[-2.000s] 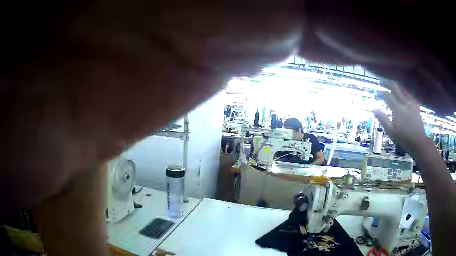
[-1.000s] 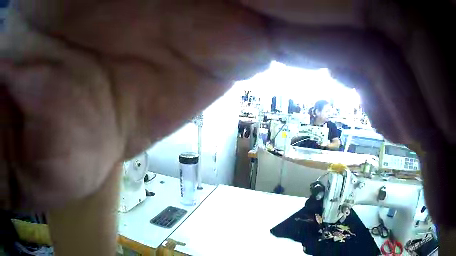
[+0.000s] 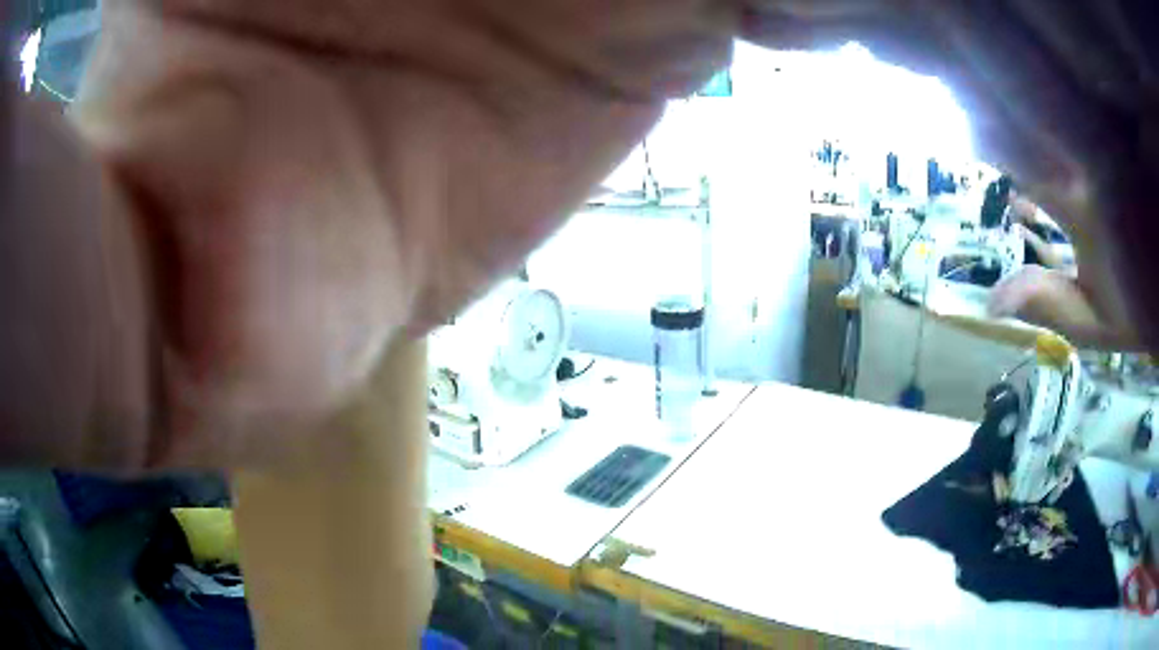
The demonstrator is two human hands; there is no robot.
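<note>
My left hand [image 3: 286, 241] is very close to the lens, blurred, and covers the left and top of the view; its forearm drops at lower left. Its fingertips and any hold are hidden. A blurred skin-toned part at the right edge looks like my right hand [image 3: 1049, 295], partly covered; its fingers are unclear. Neither hand is on the work. A black fabric panel [image 3: 947, 514] with floral embroidery [image 3: 1036, 531] lies flat under the white sewing machine head [image 3: 1046, 425] at right.
A clear bottle with dark lid [image 3: 677, 368] and a dark flat oblong [image 3: 619, 475] stand and lie on the white table [image 3: 788, 508]. A white machine part [image 3: 502, 381] is at left. Red scissors [image 3: 1141, 590] are at the right edge. Other sewing stations are behind.
The view has swung left, so the table, bottle and machine appear further right. My left hand still covers the lens area. The person behind is now mostly covered.
</note>
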